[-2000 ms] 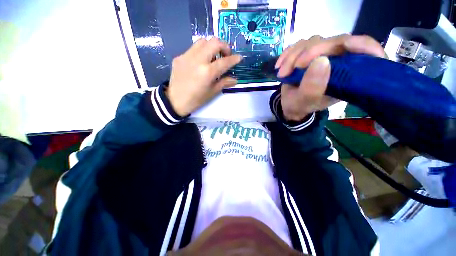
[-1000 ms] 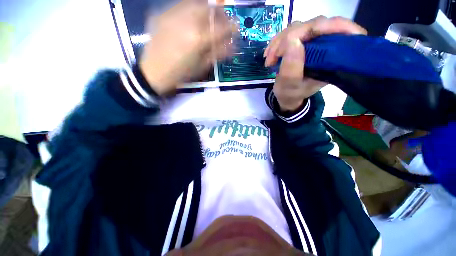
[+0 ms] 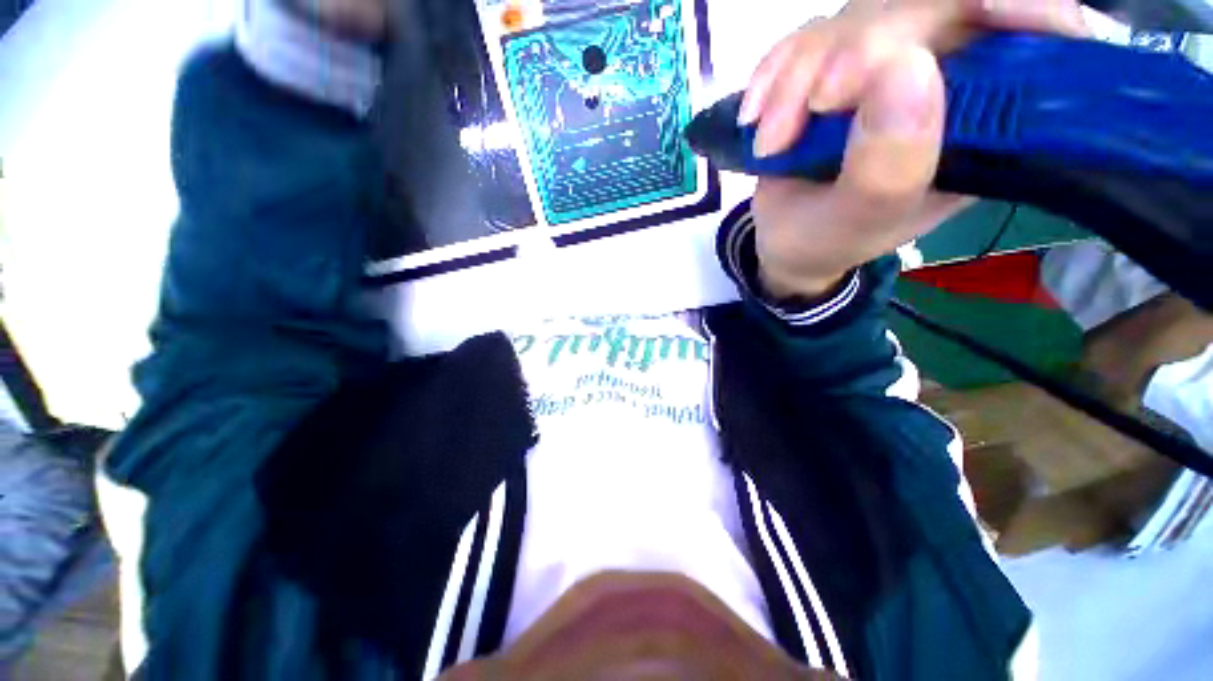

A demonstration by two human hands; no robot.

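The green circuit board (image 3: 605, 120) sits in the right half of the white-edged device housing (image 3: 539, 242). The glossy dark panel (image 3: 459, 146) fills the left half. My right hand (image 3: 858, 133) is closed around the blue-and-black electric screwdriver (image 3: 1064, 113). Its dark nose points left, close to the right edge of the circuit board. My left hand (image 3: 349, 13) is at the top edge, blurred and mostly cut off, beyond the dark panel's left side. What its fingers do is hidden.
The white-covered table (image 3: 87, 200) lies around the housing. The black screwdriver cable (image 3: 1051, 386) runs down to the right. A red and green surface (image 3: 991, 313) shows beyond the table's near edge. Crumpled whitish material (image 3: 1111, 286) is at the far right.
My left hand has moved from over the circuit board up and left to the frame's edge. The housing now appears further left and tilted. The screwdriver still stays in my right hand.
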